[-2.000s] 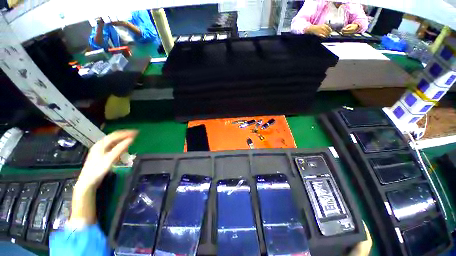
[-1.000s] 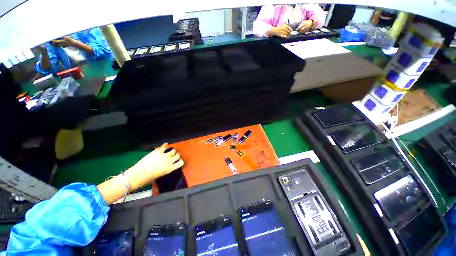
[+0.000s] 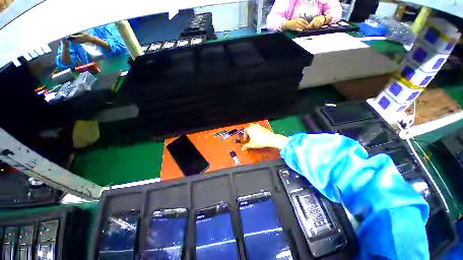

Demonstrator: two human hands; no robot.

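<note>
My right hand point(image 3: 258, 138) reaches in from the right in a light blue sleeve, its fingertips down among small metallic plugs point(image 3: 223, 134) on the orange mat point(image 3: 218, 156). Whether the fingers hold a plug cannot be told. One silver-white stick point(image 3: 234, 158) lies apart, nearer me. A black phone point(image 3: 188, 155) lies tilted on the mat's left part. In front, a foam tray point(image 3: 212, 184) holds several phones with lit dark blue screens point(image 3: 216, 233) and one open-back phone point(image 3: 310, 213) in the rightmost slot. My left hand is not in view.
A tall black tray stack point(image 3: 213, 81) stands behind the mat. A right tray point(image 3: 325, 118) of dark phones is partly hidden by my sleeve. A left tray point(image 3: 61, 218) holds open-back phones. A label column point(image 3: 416, 68) stands right; a scuffed post point(image 3: 51, 170) slants left. A person in pink point(image 3: 304, 14) sits opposite.
My left hand has left the black phone and the picture. My right hand has come in over the plugs. The black phone now lies uncovered and tilted on the mat.
</note>
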